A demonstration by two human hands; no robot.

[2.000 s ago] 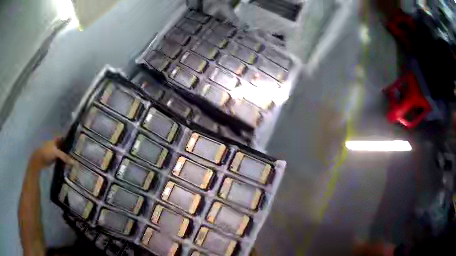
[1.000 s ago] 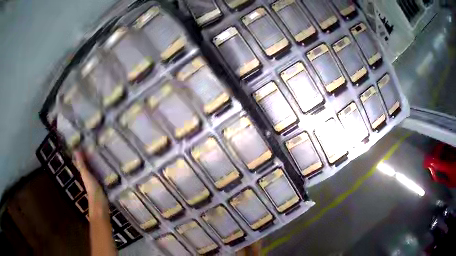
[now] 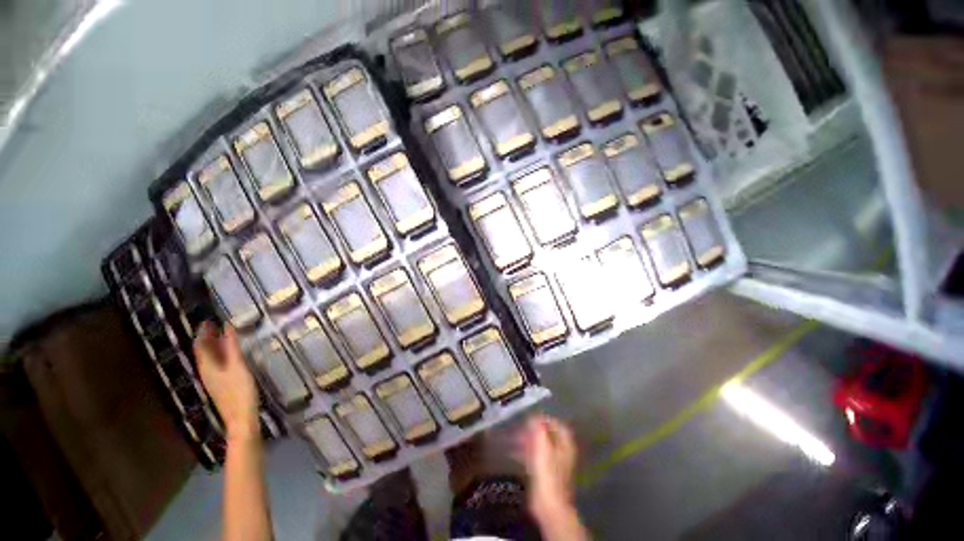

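Observation:
A large grey blister tray (image 3: 444, 436) lies in front of me, its pockets holding rows of phone-like units (image 3: 402, 312) with grey faces and pale gold ends. My left hand (image 3: 227, 375) is at its left edge, fingertips touching or just over the edge; its grip is unclear. My right hand (image 3: 548, 460) is blurred, just off the tray's near right corner, fingers apart and holding nothing. A second filled tray (image 3: 634, 315) lies beside it on the right, with bright glare on its units.
Black trays with empty-looking pockets (image 3: 159, 338) show at the left under the near tray. A brown surface (image 3: 90, 407) is at lower left. A pale metal frame (image 3: 835, 312) crosses the right side. A red stool-like object (image 3: 883, 396) stands beyond the yellow floor line (image 3: 677, 425).
The near tray now lies steadier alongside the second tray, and both appear smaller and more fully in view. My right hand has come out from the tray's near edge, off the tray.

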